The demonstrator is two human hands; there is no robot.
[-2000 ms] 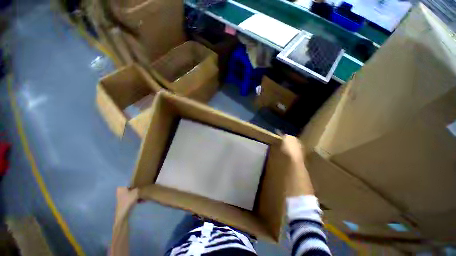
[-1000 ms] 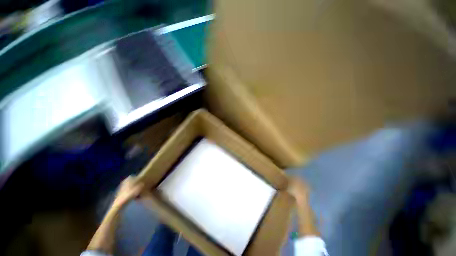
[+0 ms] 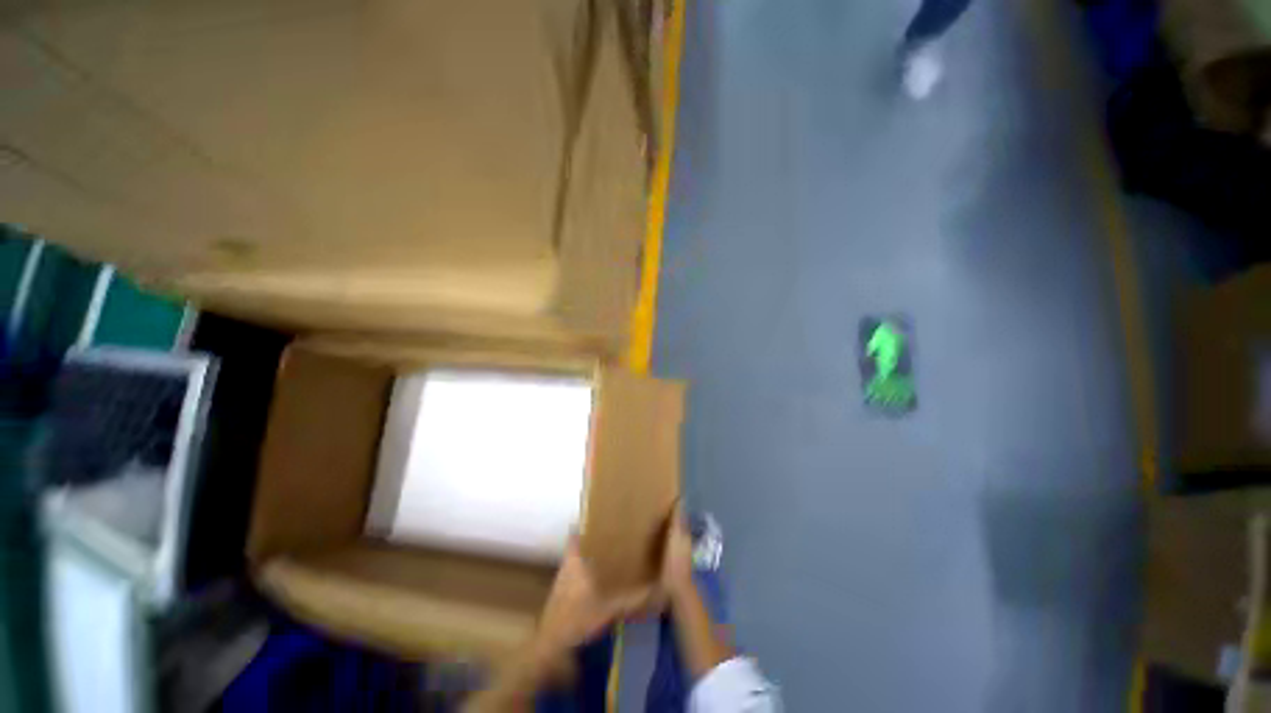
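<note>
A brown cardboard carton [image 3: 418, 592] is open at the top, with a white sheet [image 3: 495, 460] lying flat inside. My left hand [image 3: 574, 606] is at the carton's near right corner, on its edge. My right hand [image 3: 679, 564] is close beside it, holding the end of the carton's right flap or wall [image 3: 634, 474]. The fingers are partly hidden and blurred.
A large brown carton [image 3: 349, 153] stands just beyond the held one. The housing tray [image 3: 198, 446] is at the left beside the green belt [image 3: 133, 314]. A yellow floor line [image 3: 650, 265] and a green floor mark [image 3: 887, 365] lie right. A person's foot [image 3: 921, 70] shows above.
The view has swung right from the bench to the aisle. The carton has turned and moved left in view. My left hand has moved from its left side to near my right hand.
</note>
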